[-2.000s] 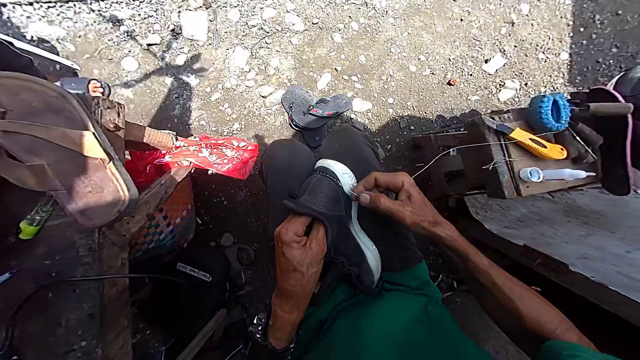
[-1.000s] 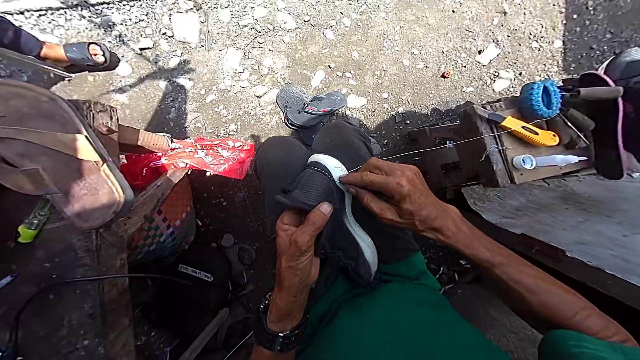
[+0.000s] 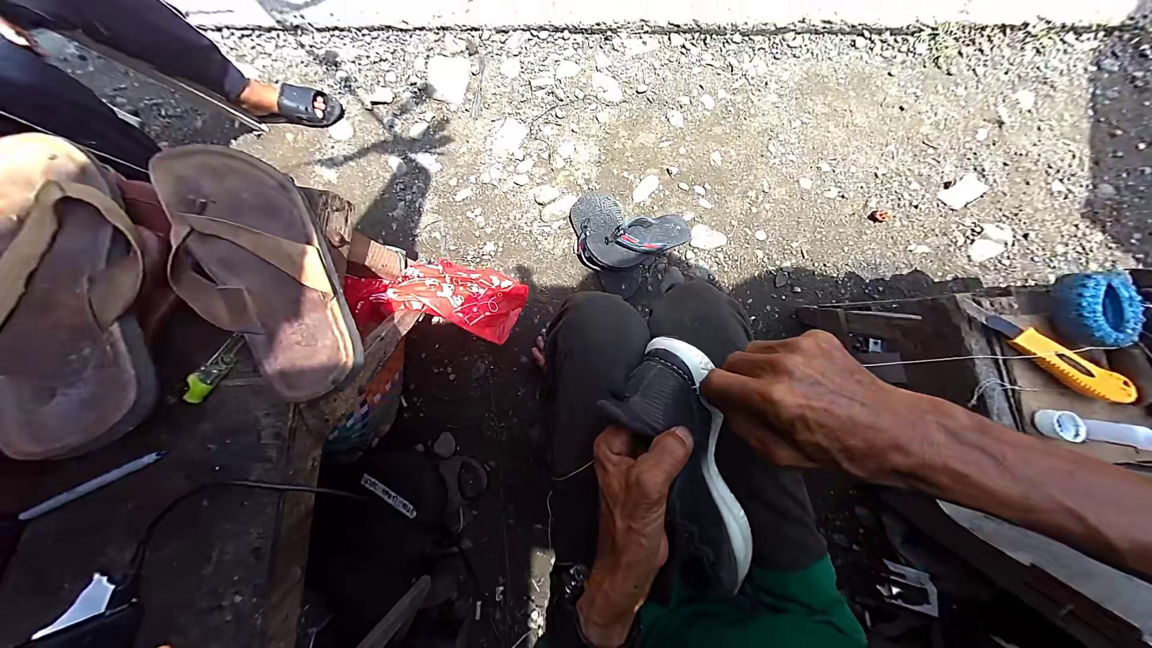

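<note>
A black shoe with a white sole (image 3: 731, 522) lies lengthwise on my lap, between my thighs. My left hand (image 3: 634, 504) grips the dark upper near its opening, thumb on the fabric. Against the white sole edge, my right hand (image 3: 792, 400) has its fingers pinched together; what sits between the fingertips is hidden. A light thread (image 3: 936, 361) stretches to the right from behind the right hand toward the wooden box. Another thin thread (image 3: 573, 472) hangs at the left hand's side.
At right, a wooden box (image 3: 990, 360) bears a yellow utility knife (image 3: 1071, 364), a blue fuzzy roll (image 3: 1098, 309) and a white tube (image 3: 1116, 434). Brown sandals (image 3: 256, 261) rest on the left bench beside a red plastic bag (image 3: 472, 297). Flip-flops (image 3: 621, 234) lie ahead. A person's sandaled foot (image 3: 306, 105) is upper left.
A second ago my right hand was at the sole with a thread running right, as now. The other person's leg and foot show further into view. The view has shifted.
</note>
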